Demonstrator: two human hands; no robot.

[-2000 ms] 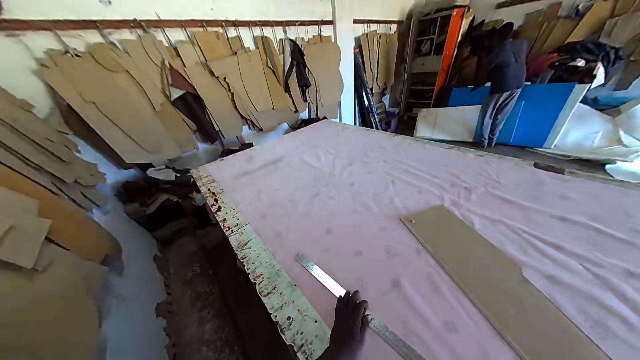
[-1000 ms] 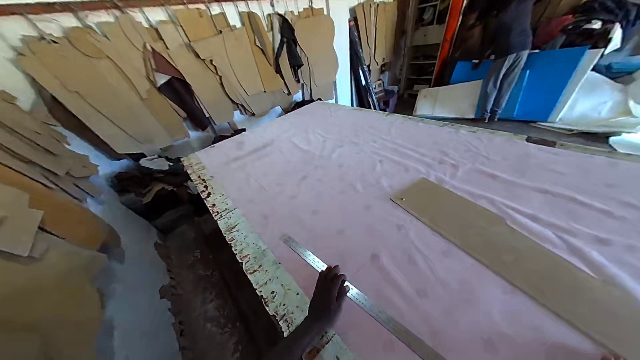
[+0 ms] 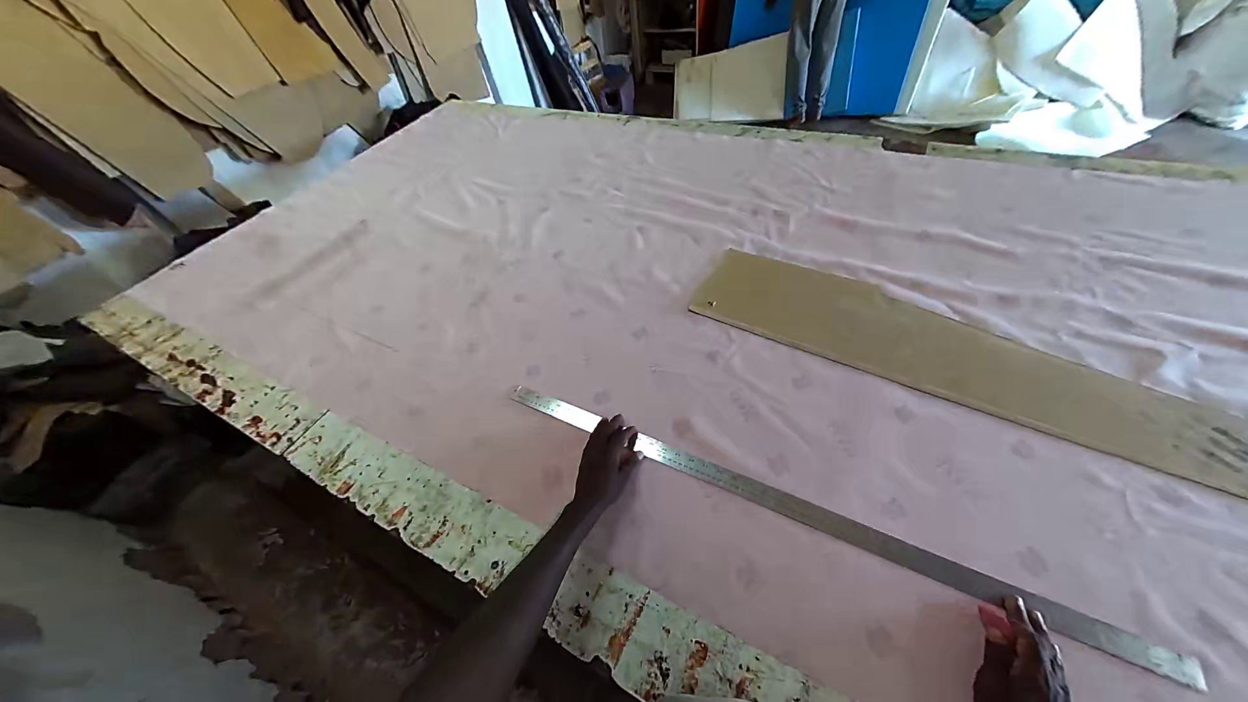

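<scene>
Pink fabric [image 3: 468, 322] with faint spots and wrinkles covers most of a large worktable. A long steel ruler [image 3: 829, 519] lies diagonally across it near me. My left hand [image 3: 606, 458] rests on the ruler close to its far left end, fingers over the metal. Near the other end, my right hand [image 3: 1021, 648] touches the ruler's near edge and holds a small red piece [image 3: 995, 622], perhaps chalk, between its fingers. Beyond the ruler, a long brown cardboard pattern piece [image 3: 936, 351] lies flat on the fabric, apart from both hands.
The table's paint-stained edge [image 3: 390, 497] runs along the near left side, with dark scraps [image 3: 88, 439] below it. Cardboard patterns [image 3: 117, 88] hang at the upper left. Past the far edge, a person's legs [image 3: 817, 58] show beside a blue panel [image 3: 882, 54] and crumpled white sheets [image 3: 1102, 73].
My right hand has come into full view at the ruler's right end, with the red piece. My left hand stays on the ruler. The view has moved closer to the table.
</scene>
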